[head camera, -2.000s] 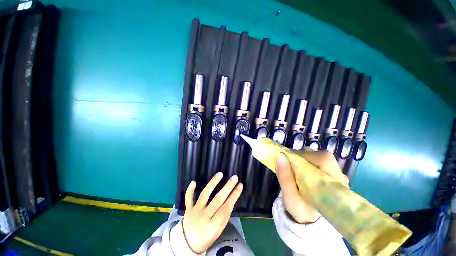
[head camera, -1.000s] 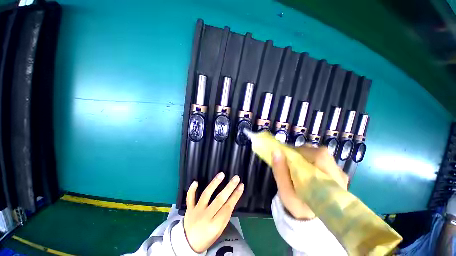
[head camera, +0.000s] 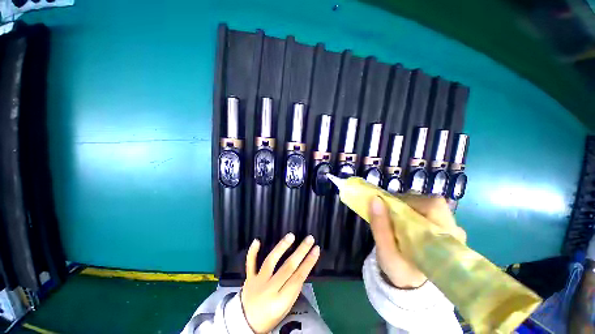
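Observation:
A black ribbed tray (head camera: 243, 62) holds a row of slim black wand units with silver tube ends and copper-coloured rings. My right hand (head camera: 408, 238) is closed around a crumpled yellowish glue bag (head camera: 450, 264). Its pale tip is at the oval recess (head camera: 323, 177) of the fourth unit from the left. The three ovals to the left, such as the leftmost (head camera: 229, 167), show pale squiggly marks. My left hand (head camera: 277, 284) rests with fingers spread over the lower ends of the units and holds nothing. The bag and right hand hide parts of the units on the right.
The tray lies on a teal bench (head camera: 143, 196). Another black ribbed tray (head camera: 26, 150) stands at the left edge. A white sheet with dark spots (head camera: 39, 5) shows at the top left. A dark green strip with a yellow line (head camera: 150, 275) runs along the near side.
The glue tip has gone from the third oval to the fourth, and the third now shows pale marks. The tray appears further left in view. My left hand stays spread.

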